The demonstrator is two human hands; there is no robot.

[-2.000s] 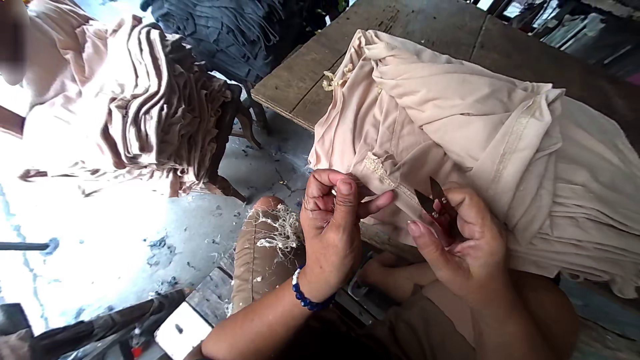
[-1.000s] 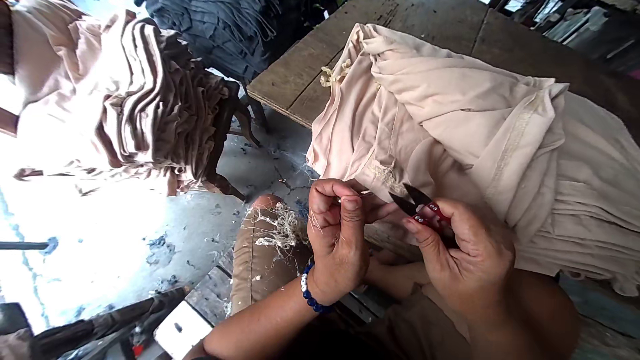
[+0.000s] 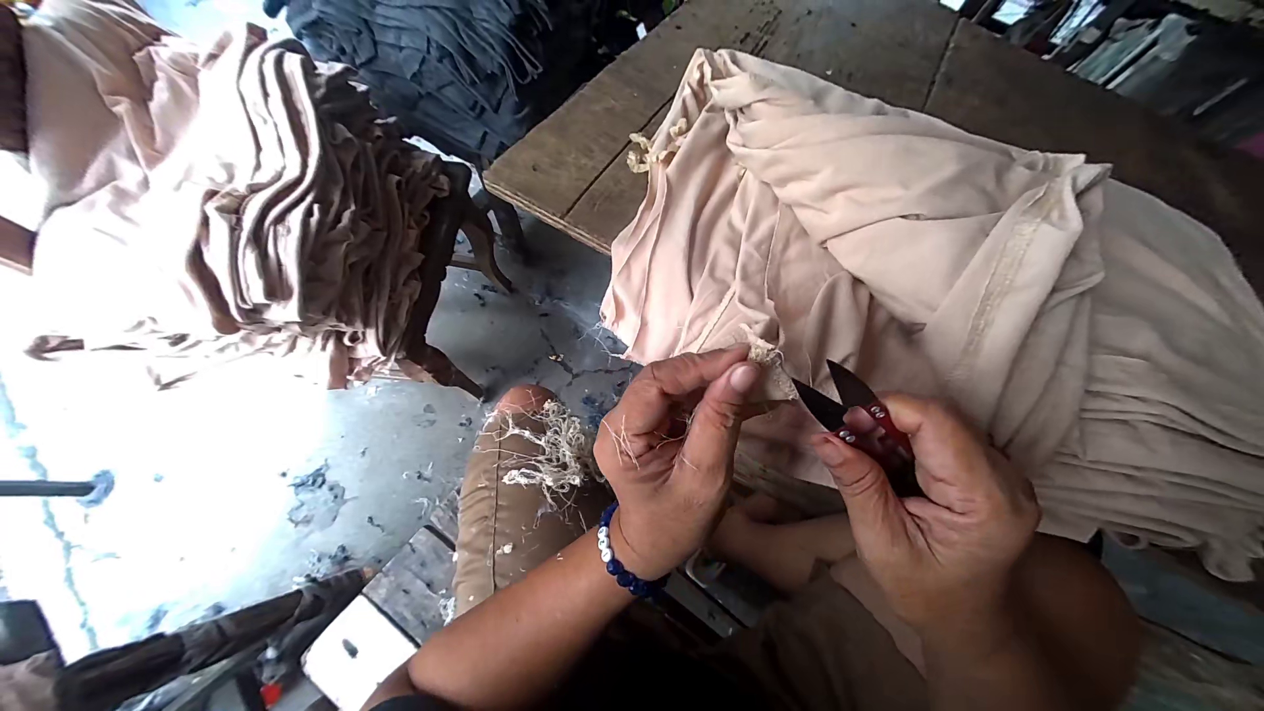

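A pile of beige sewn fabric pieces (image 3: 889, 207) lies over the near part of a wooden table. My left hand (image 3: 681, 444), with a beaded bracelet at its wrist, pinches a seam end (image 3: 765, 370) of this cloth between thumb and fingertips; loose threads cling to the palm. In my right hand (image 3: 928, 494) is a pair of red-handled thread snips (image 3: 869, 420). Their dark blades are apart, and one tip is close beside the pinched seam; whether it touches cannot be told.
The wooden table (image 3: 583, 148) extends behind the cloth. Another stack of beige cloth (image 3: 286, 197) rests on a wooden chair at left, with dark fabric (image 3: 425, 59) behind. Thread scraps (image 3: 548, 449) lie on my knee. A white object (image 3: 355, 642) sits on slats at lower left.
The pinched seam end now stands up above my left fingertips. The snips' blades looked closer together two seconds ago and are spread now. Both hands remain near the same part of the cloth.
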